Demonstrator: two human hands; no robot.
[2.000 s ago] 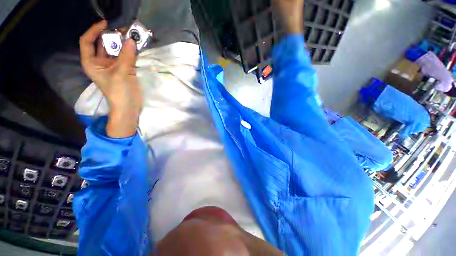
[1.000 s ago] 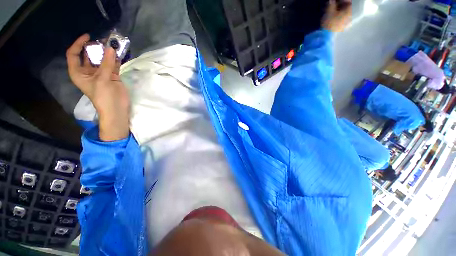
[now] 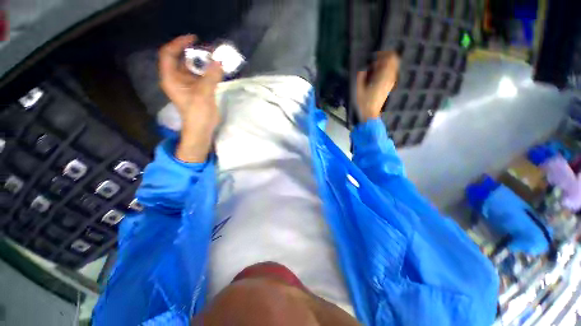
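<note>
My left hand (image 3: 194, 95) is raised over my lap at the upper left. It is shut on two small square units side by side: one with a dark round centre (image 3: 198, 62), the other a glaring white (image 3: 227, 58). My right hand (image 3: 377, 83) is blurred in front of the right black compartment tray (image 3: 408, 118). Its thumb and fingers look apart, but whether it holds anything cannot be told. A small green-lit unit (image 3: 466, 40) shows at that tray's upper right. The left black compartment tray (image 3: 73, 143) holds several silver-white units.
A green-edged bench corner (image 3: 38, 274) is at the lower left, beside the left tray. Grey floor (image 3: 471, 121) lies right of the right tray. A person in blue (image 3: 516, 219) and a cardboard box (image 3: 525, 178) are farther right. The whole view is somewhat blurred.
The view has shifted, showing more of both trays. My right hand has come back from the right tray's far side towards my body. My left hand still holds both units.
</note>
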